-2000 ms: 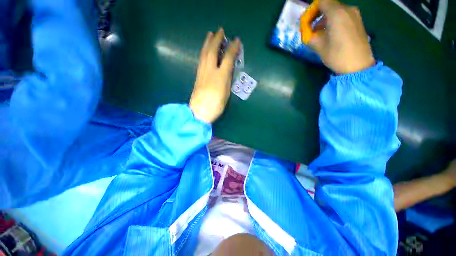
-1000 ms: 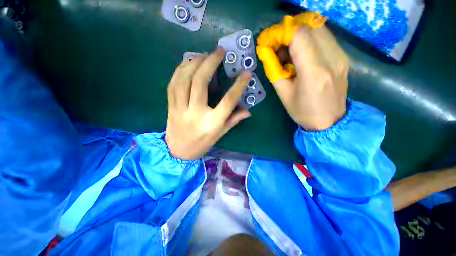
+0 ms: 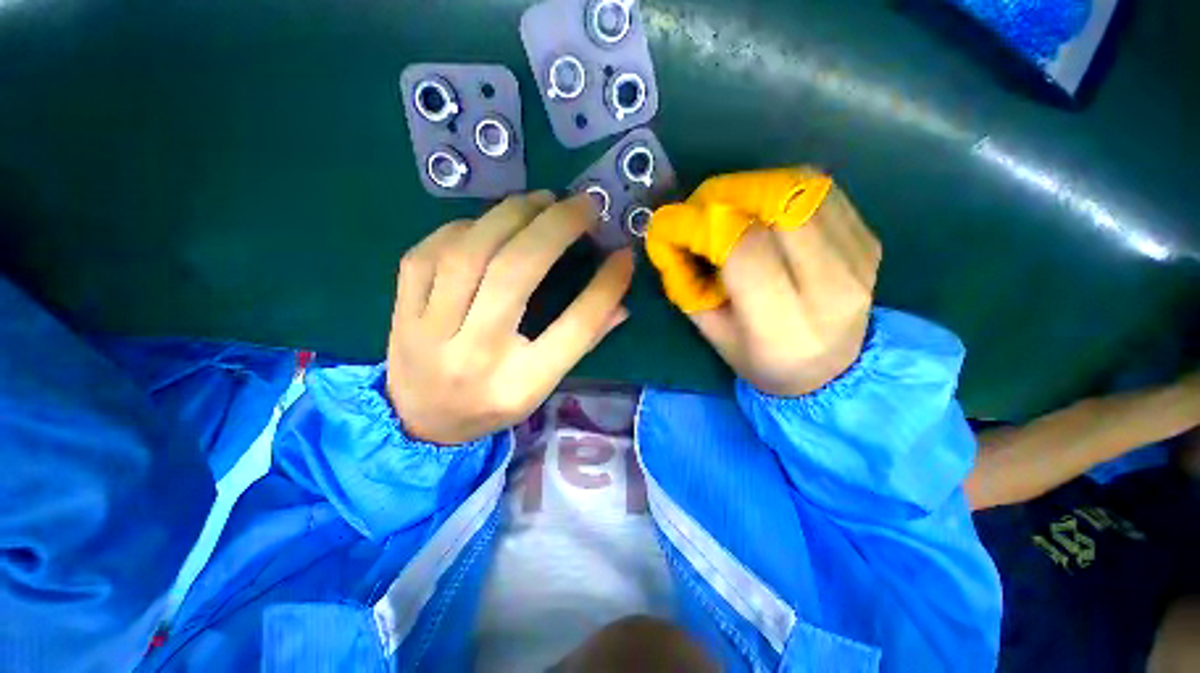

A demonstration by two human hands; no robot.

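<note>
A grey camera lens cover [image 3: 616, 171] with three silver-white rings lies at a tilt between my hands. My bare left hand [image 3: 487, 316] has its index fingertip on the cover's left side and its thumb at the lower edge, steadying it. My right hand [image 3: 776, 289] wears wrinkled orange-yellow finger cots [image 3: 711, 234]; its curled fingertips touch the cover's lower right ring. Any tiny piece between them is hidden. A second lens cover [image 3: 463, 129] lies to the left. A third lens cover [image 3: 619, 66] lies just above, cut by the top edge.
The parts tray [image 3: 1040, 29] with blue pieces and a black rim is cut off at the upper right. The bench top [image 3: 263, 197] is glossy dark green. Another person's blue sleeve [image 3: 79, 500] is at the left, and another person's forearm [image 3: 1092, 447] is at the lower right.
Both hands have moved down the picture, the left also leftward. Three covers now show more fully. The right fingertips have come onto the lower cover's ring. The tray shows less, higher up.
</note>
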